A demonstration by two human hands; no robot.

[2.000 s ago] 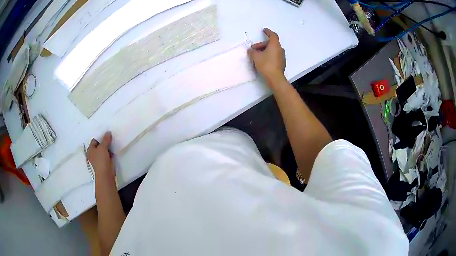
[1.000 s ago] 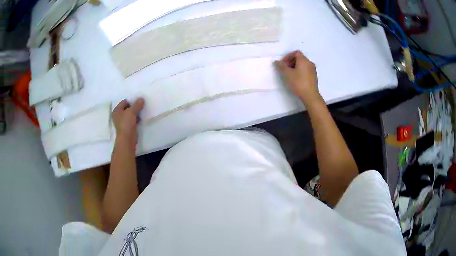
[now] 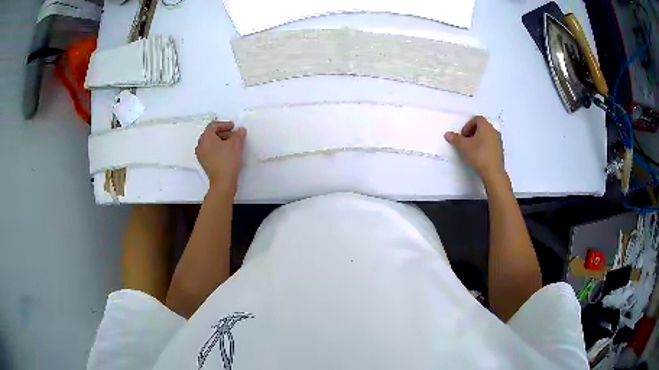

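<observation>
A white curved interlining strip (image 3: 354, 128) lies flat on the table, with a thin beige edge showing along its lower side. My left hand (image 3: 222, 150) is at its left end, thumb and fingers pinched together. My right hand (image 3: 478, 148) pinches its right end. The fingers hide both ends. Beyond it lies a beige streaky band piece (image 3: 354, 59), and beyond that a plain white interlining strip (image 3: 347, 9), cut off by the top edge.
The steam iron (image 3: 567, 61) sits on its dark rest at the right. Off-white fused bands (image 3: 152, 146) lie at the left, with a folded band stack (image 3: 137, 63) and a white round piece (image 3: 128, 108) beyond. A scrap-filled box area with a red box (image 3: 595, 259) is lower right.
The view has turned and shifted, bringing the iron fully into view and levelling the strips. Both hands remain at the strip's ends.
</observation>
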